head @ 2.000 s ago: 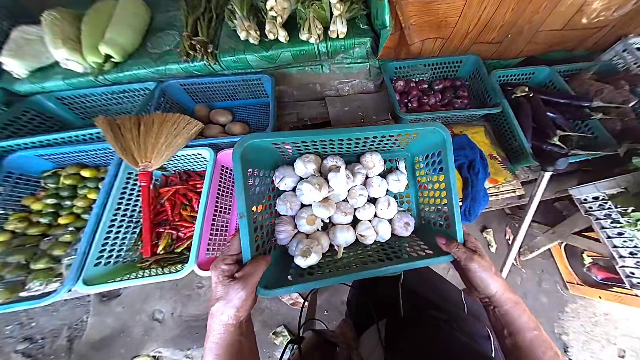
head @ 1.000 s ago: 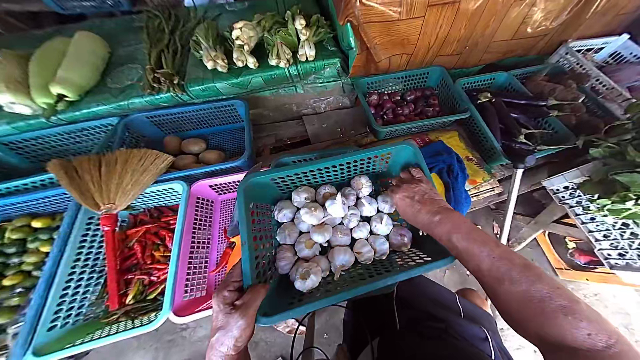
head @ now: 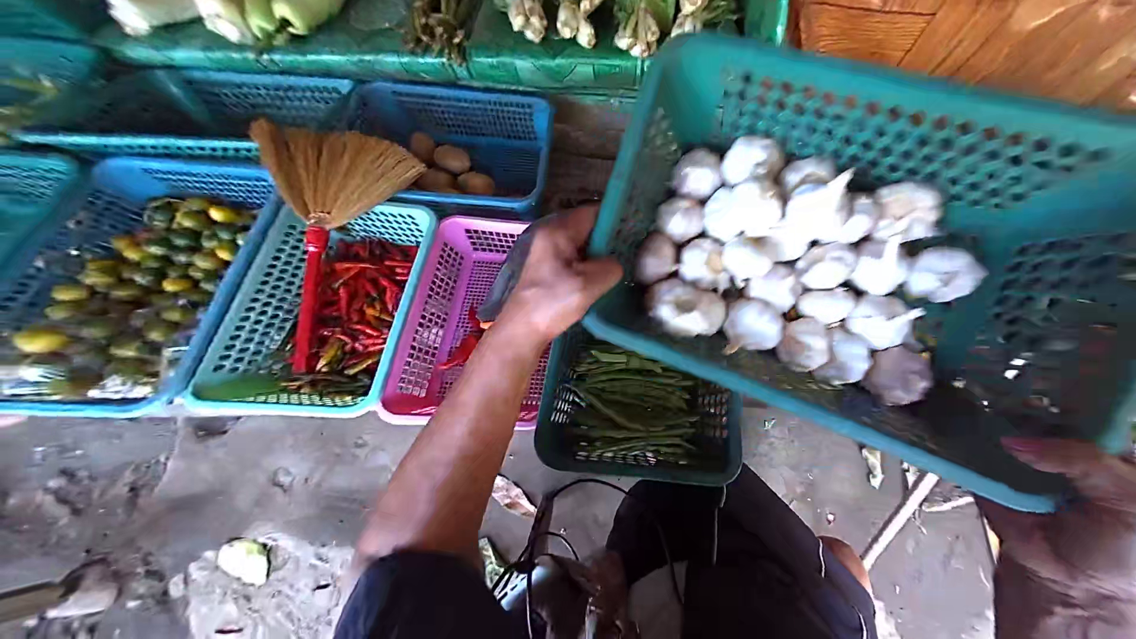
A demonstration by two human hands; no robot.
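Observation:
A teal plastic basket (head: pixel 799 390) holding many garlic bulbs (head: pixel 790 257) is raised and tilted in front of me at the right. My left hand (head: pixel 559 275) grips its left side, and a dark grey thing shows beside that hand's fingers. At the lower right corner my right hand (head: pixel 1078 497) holds the basket; it is blurred and partly cut off by the frame edge. Below the raised basket is a dark green basket (head: pixel 732 444) of green bean pods (head: pixel 630 408).
A pink basket (head: pixel 417 355) with a few red peppers adjoins a light teal basket (head: pixel 209 382) of red chillies and a soft broom (head: pixel 328 177). Farther left is a blue basket (head: pixel 133 404) of small green-yellow fruits. Another blue basket (head: pixel 479 98) holds brown round produce. Cables (head: pixel 541 532) lie near my legs.
The garlic basket has moved to the right and up, uncovering the basket of bean pods. My right hand, at the basket's upper right side one second ago, is now at its lower right corner.

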